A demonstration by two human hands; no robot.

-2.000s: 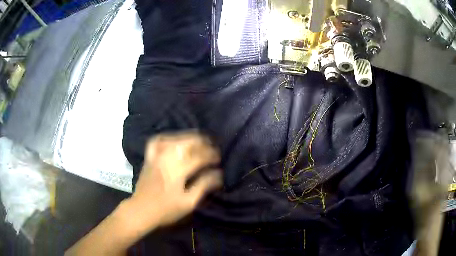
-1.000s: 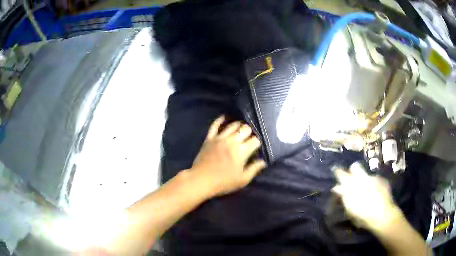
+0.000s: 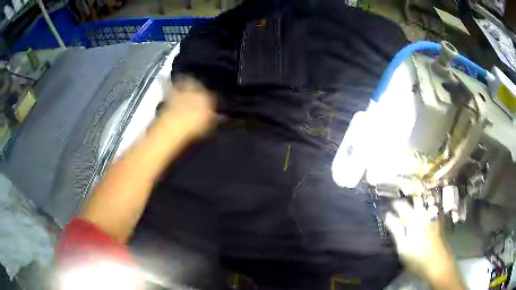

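The dark denim jeans [image 3: 254, 181] lie spread over the table, left of and in front of the sewing machine head [image 3: 452, 107]. A pocket-like panel outlined by stitching shows near their top, and short yellow thread marks lie on the cloth. My left hand [image 3: 189, 107] is blurred at the upper left edge of the cloth; its fingers and any grip on the cloth are unclear. My right hand [image 3: 416, 229] is blurred beside the presser foot area, below the needle; its fingertips are lost in glare.
A glowing lamp [image 3: 352, 150] on a blue flexible neck [image 3: 390, 65] stands left of the machine head. The grey table extension [image 3: 62, 119] is at left, with blue plastic crates [image 3: 116, 31] behind. A white bag-like thing [image 3: 22, 232] is at lower left.
The jeans now lie spread farther left and away from me, and the panel has moved up and left from the lamp. My left hand has moved left and up; my right stays near the needle.
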